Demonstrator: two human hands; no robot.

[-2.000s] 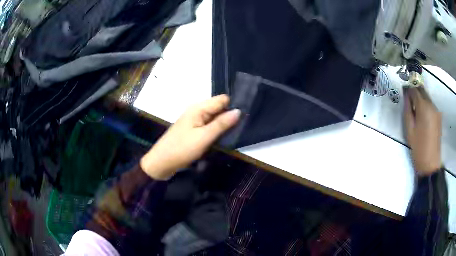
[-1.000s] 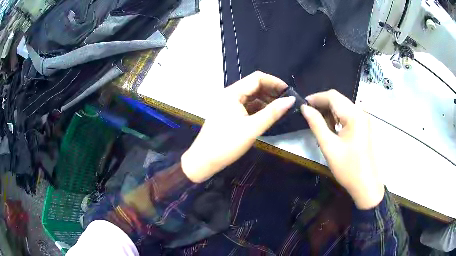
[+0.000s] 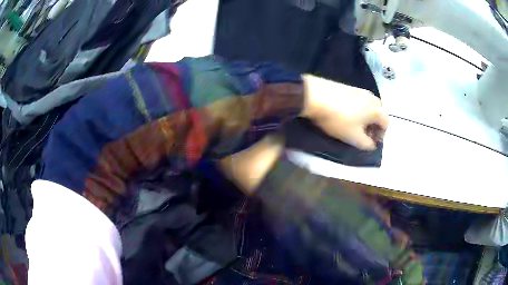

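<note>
A dark garment panel [image 3: 278,36] lies on the white table, left of the sewing machine. My left hand [image 3: 348,114] is curled on its right part near the machine bed, fingers closed on the dark cloth, with a cloth edge hanging below the fingers. My right hand [image 3: 256,164] is blurred and crosses under my left forearm near the table's front edge. Its fingers are hidden behind the left sleeve, so what it holds cannot be seen.
The white sewing machine head [image 3: 445,22] and its needle area stand at the upper right. Dark garments with grey edges [image 3: 67,92] are heaped at the left. Dark cloth lies on the lap. The table has a wooden front edge [image 3: 429,198]. A translucent bag [image 3: 490,231] hangs at the right.
My hands have parted from the small folded piece. The left has moved right with its forearm across the table; the right has swung left under it. The panel has shifted and the view has moved.
</note>
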